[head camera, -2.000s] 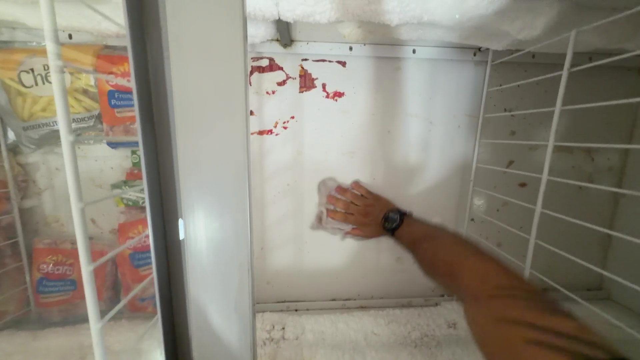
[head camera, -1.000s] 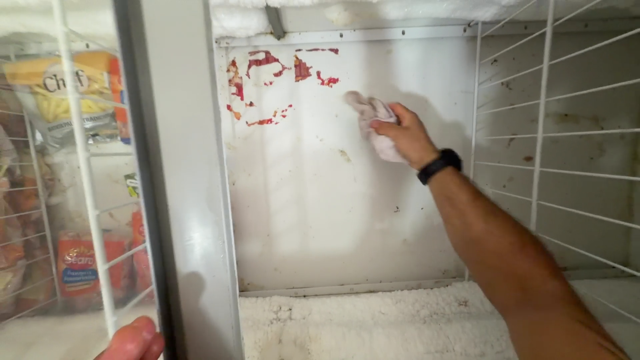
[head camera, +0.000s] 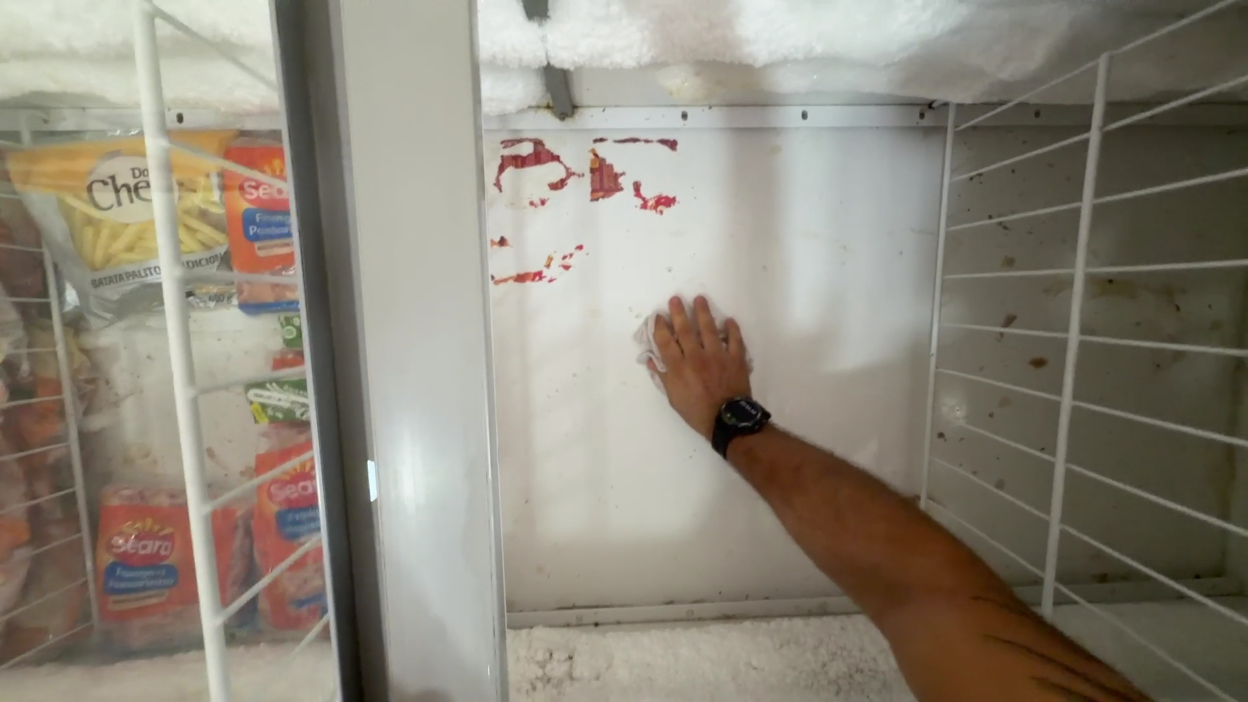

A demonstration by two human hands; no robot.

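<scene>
My right hand (head camera: 704, 366), with a black watch (head camera: 741, 421) on its wrist, presses a crumpled white cloth (head camera: 651, 343) flat against the white inner wall panel (head camera: 604, 468) of a freezer. The fingers are spread over the cloth, which shows at both sides of the hand. Up and to the left of it, torn red sticker remnants (head camera: 604, 175) cling to the panel. Small dark specks dot the wall around them. My left hand is out of view.
White wire racks stand at the right (head camera: 1077, 322) and left (head camera: 185, 331). A grey upright frame post (head camera: 414, 341) borders the panel. Thick frost (head camera: 780, 39) hangs above, and more frost (head camera: 692, 663) covers the floor. Behind the left rack are bags of frozen fries (head camera: 127, 234) and red food packages (head camera: 146, 585).
My right hand has moved down from near the upper middle of the panel, and its fingers now lie flat on the cloth. My left hand, at the lower left a second ago, has left the view.
</scene>
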